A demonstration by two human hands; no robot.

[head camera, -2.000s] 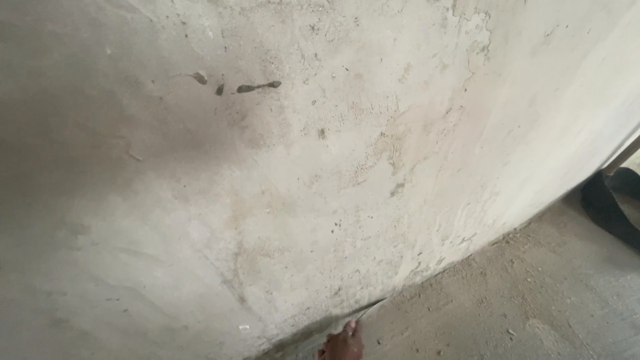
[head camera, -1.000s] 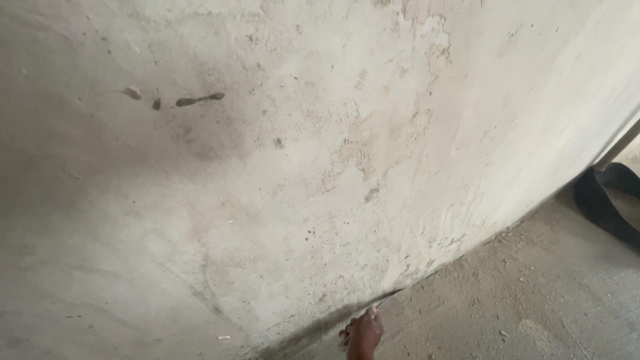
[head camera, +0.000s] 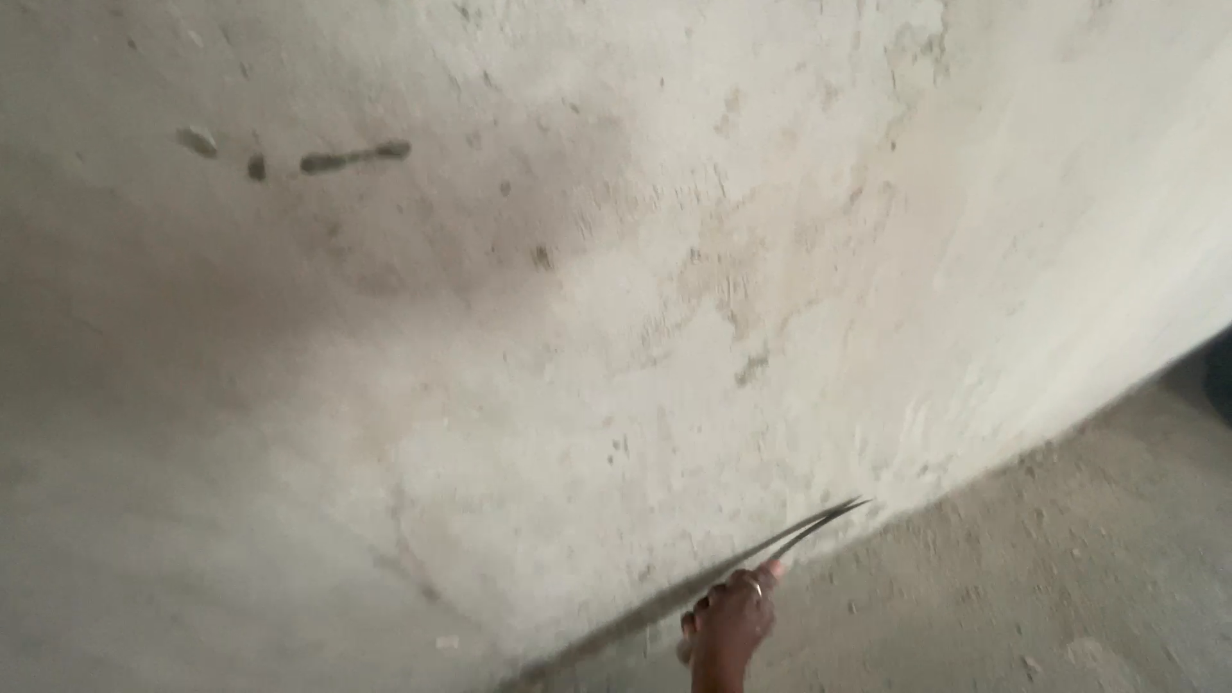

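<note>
My right hand (head camera: 729, 621), with a ring on one finger, comes in from the bottom edge, right of centre. It is closed around a thin-bladed hand tool (head camera: 818, 525), whose handle my fingers hide; the exact kind cannot be told. Its narrow dark blade points up and right, with the tip at the lower part of the plastered wall (head camera: 597, 366). A dark shadow runs along the wall beside the blade and hand. My left hand is not in view.
The dusty concrete floor (head camera: 972, 577) meets the wall along a slanting line and bears small crumbs of debris. A dark object (head camera: 1219, 375) lies at the right edge, partly cut off. Dark marks and rough, stained patches show on the wall.
The hand with the tool now reaches higher up the wall, and more of the blade and wrist shows. The view has shifted, leaving the dark object mostly out of frame.
</note>
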